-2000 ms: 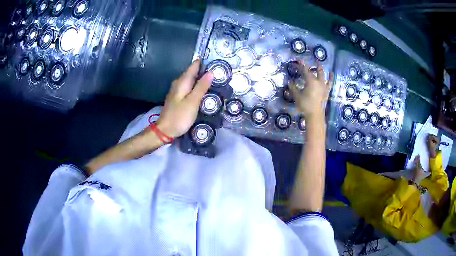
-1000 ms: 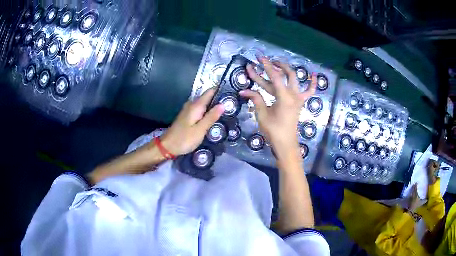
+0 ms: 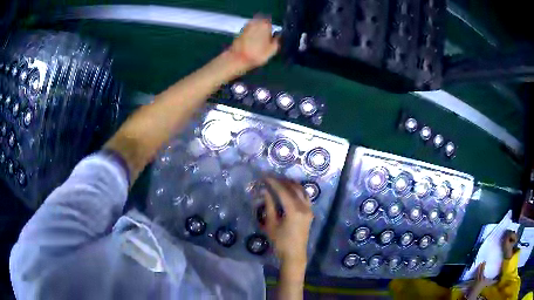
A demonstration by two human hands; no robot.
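Observation:
The clear blister tray [image 3: 234, 170] lies in front of me, with dark lens units along its near row and right side and glare in the other pockets. My right hand [image 3: 287, 214] is over it, fingers bent down at a dark lens unit; whether they grip it is hidden. My left hand [image 3: 256, 44] is stretched far forward, fingers curled and blurred, beside the left edge of the black holder stack [image 3: 369, 44]; I cannot tell if it holds anything. A filled holder strip [image 3: 273, 97] with four bright-centred lens units lies on the green surface beyond the tray.
A second blister tray [image 3: 404, 220] full of lens units lies to the right. Another filled strip [image 3: 430, 136] lies beyond it. A thick tray stack [image 3: 64, 105] stands at the left. A person in yellow sleeves [image 3: 506, 272] handles papers at the lower right.
The filled holder strip has left my left hand and lies beyond the tray. My left hand has moved forward to the holder stack. My right hand has left the strip and is over the tray.

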